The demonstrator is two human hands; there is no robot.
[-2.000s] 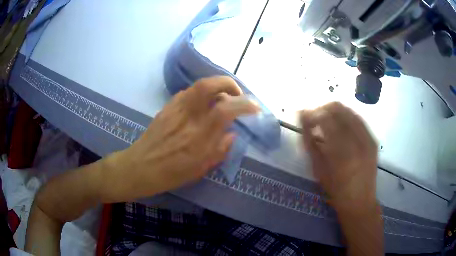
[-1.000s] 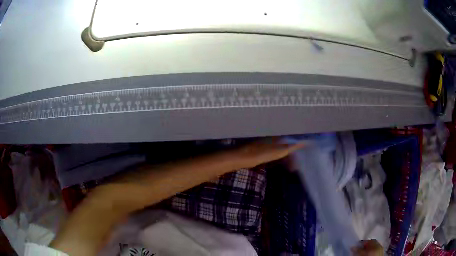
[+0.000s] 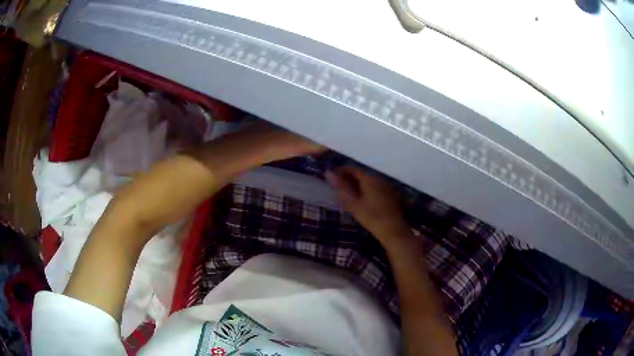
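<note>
My left hand (image 3: pixel 295 142) reaches under the grey front edge of the table, and its fingers are hidden there. My right hand (image 3: pixel 363 197) is over my lap just below the table edge, fingers curled and blurred. A pale blue-grey piece (image 3: pixel 288 185) lies across the plaid cloth (image 3: pixel 292 226) beside my right fingers. I cannot tell whether either hand grips it.
The white table (image 3: pixel 486 31) has a grey edge with a printed ruler (image 3: pixel 389 111). A red basket (image 3: pixel 73 115) with white scraps (image 3: pixel 156 261) stands at the left. A blue basket (image 3: pixel 497 327) with light blue strips (image 3: pixel 566 306) is at the lower right.
The view has swung left and down. The light blue strip my hands held over the blue basket is out of them. Both hands have come to the lap under the table edge.
</note>
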